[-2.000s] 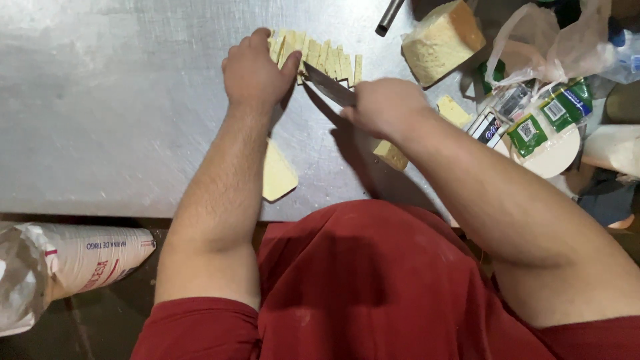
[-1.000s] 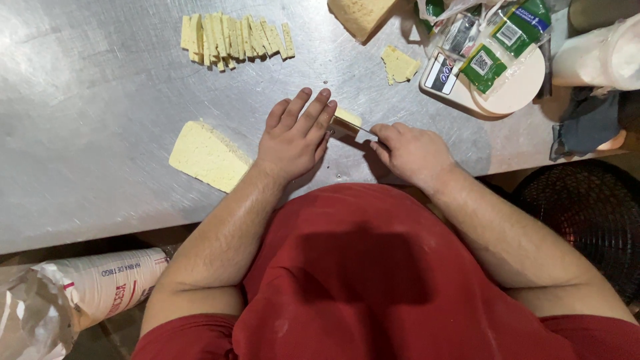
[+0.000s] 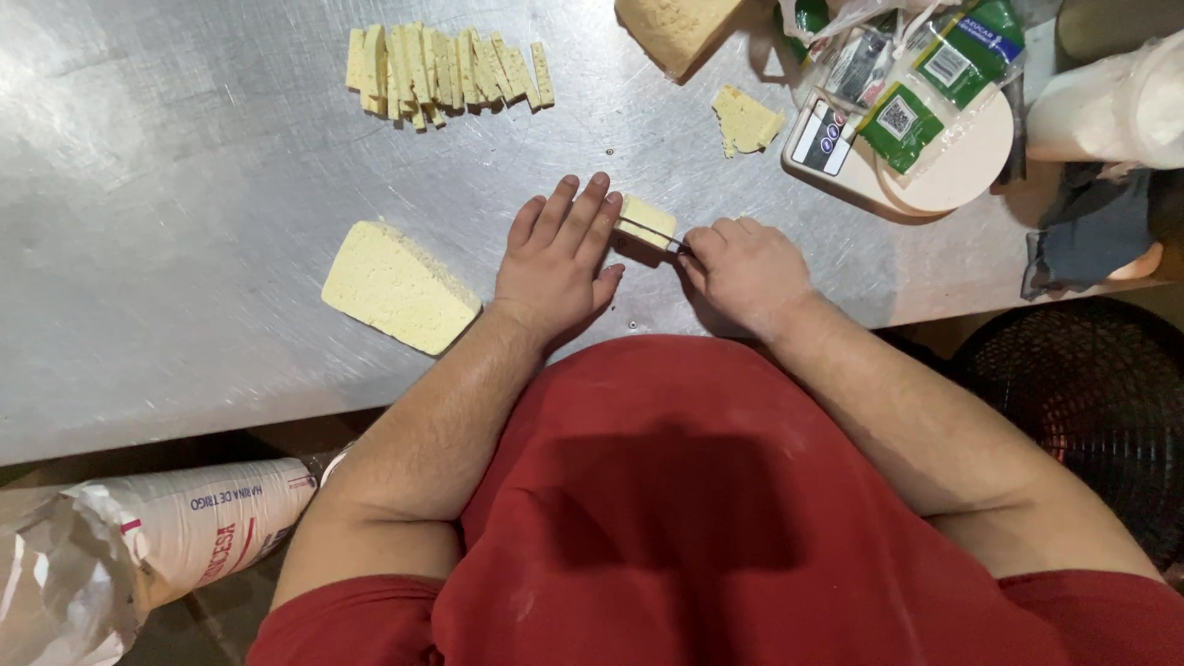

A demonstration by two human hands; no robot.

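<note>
My right hand (image 3: 747, 268) grips a knife (image 3: 652, 233), whose thin blade lies across a small pale-yellow block of cheese (image 3: 650, 212). Flat, with its fingers spread, my left hand (image 3: 560, 254) has its fingertips against or just beside the left end of that block; real contact cannot be told. Left of my left wrist lies a larger cheese slab (image 3: 398, 285). Farther up the metal table (image 3: 213, 203), a row of cut cheese sticks (image 3: 444, 69) stretches sideways. A ragged cheese piece (image 3: 745, 120) rests to the upper right of the block.
A big cheese chunk (image 3: 680, 28) sits at the top edge. Plastic packets (image 3: 934, 83) lie on a white kitchen scale (image 3: 856, 180), beside a white container (image 3: 1110, 106) and dark cloth (image 3: 1091, 222). Below the table edge are a flour sack (image 3: 217, 527) and a black mesh basket (image 3: 1082, 379).
Two seconds ago both hands were at the cheese sticks, knife in my right; now they are at the small block near my body. The view has shifted. Since one second ago, the hands look nearly unchanged.
</note>
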